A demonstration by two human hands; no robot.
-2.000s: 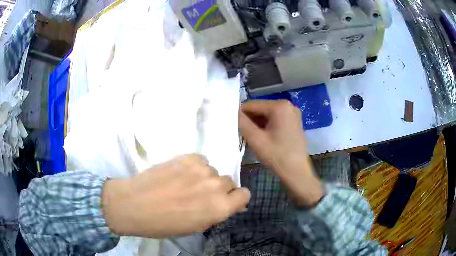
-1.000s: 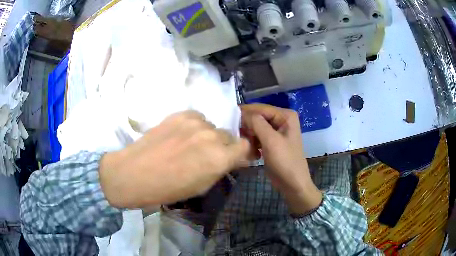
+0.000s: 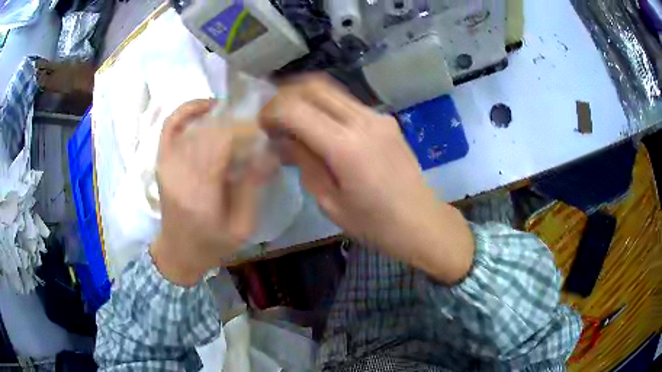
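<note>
White fabric (image 3: 127, 109) lies over the side board and the table left of the overlock machine (image 3: 243, 33). My left hand (image 3: 207, 182) and my right hand (image 3: 356, 163) are close together over the cloth, just below the machine's labelled head. Both are motion-blurred. My left fingers are curled on a bunched part of the white fabric. My right fingers pinch at the same bunch from the right. The exact grip is blurred, and the needle area is hidden behind my right hand.
The blue plate (image 3: 434, 131) is set in the table below the machine. A blue crate (image 3: 86, 211) stands at the left. A yellow-orange seat (image 3: 631, 251) at the right carries a dark strip (image 3: 591, 254) and red-handled snips (image 3: 589, 336). More pale cloth (image 3: 279, 340) is low in front.
Both hands have moved up and left from the table's front edge, with the fabric bunched between them. The view has shifted, so the machine sits higher and further left.
</note>
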